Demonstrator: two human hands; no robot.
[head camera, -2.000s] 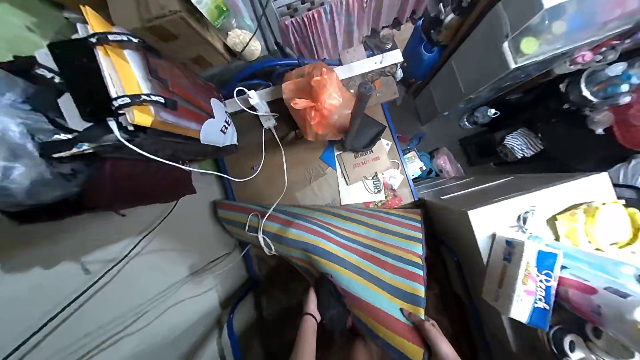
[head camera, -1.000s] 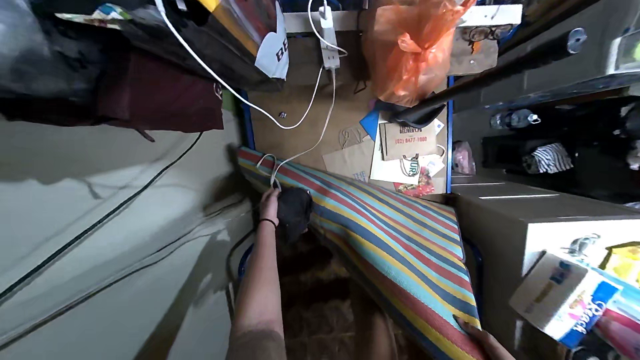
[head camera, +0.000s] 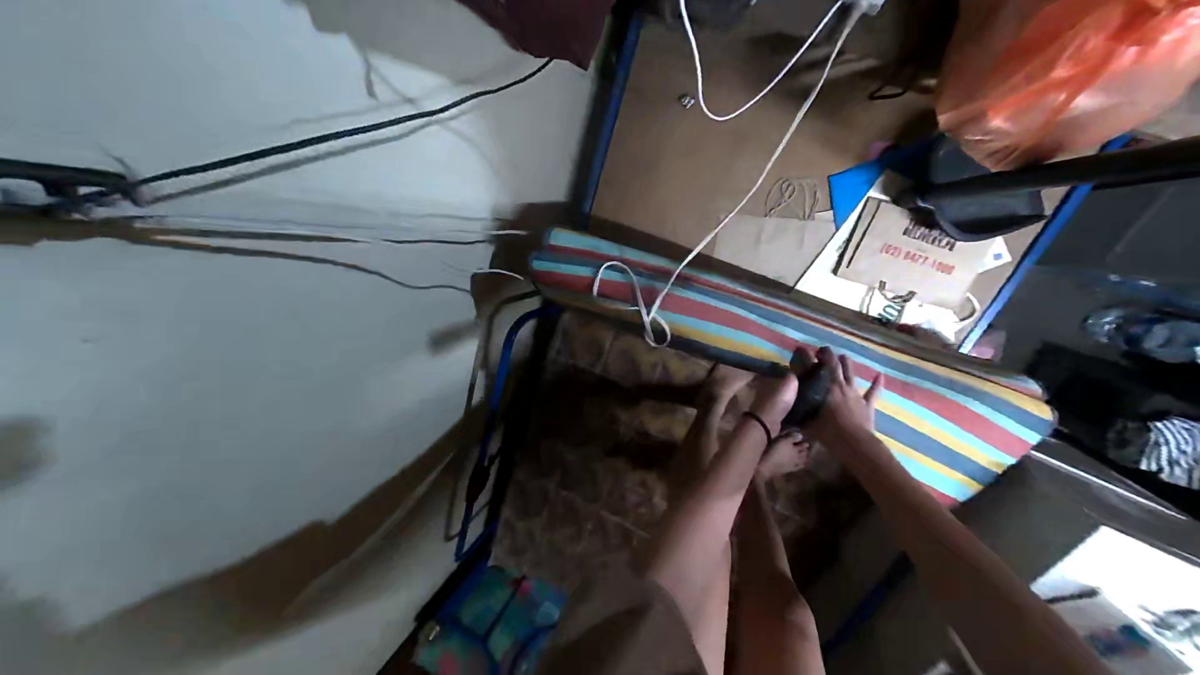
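Note:
A striped foam mattress, in red, yellow, blue and teal, lies folded or rolled across the bed frame. At its near edge my left hand, with a dark band on the wrist, grips a black cloth-like item. My right hand rests against the mattress beside that black item, fingers spread; whether it also holds the item is hard to tell. On the mattress's left part lies a looped white cord that runs up over the brown board.
Paper bags and an orange plastic bag sit on the board. A dark pole juts in from the right. The blue metal frame stands by the wall at left, with bare feet and legs below on the tiled floor.
My left hand has moved from the white cord at the mattress's left end to its middle, with the black item. My right hand has come from the right end to beside it. The view has shifted.

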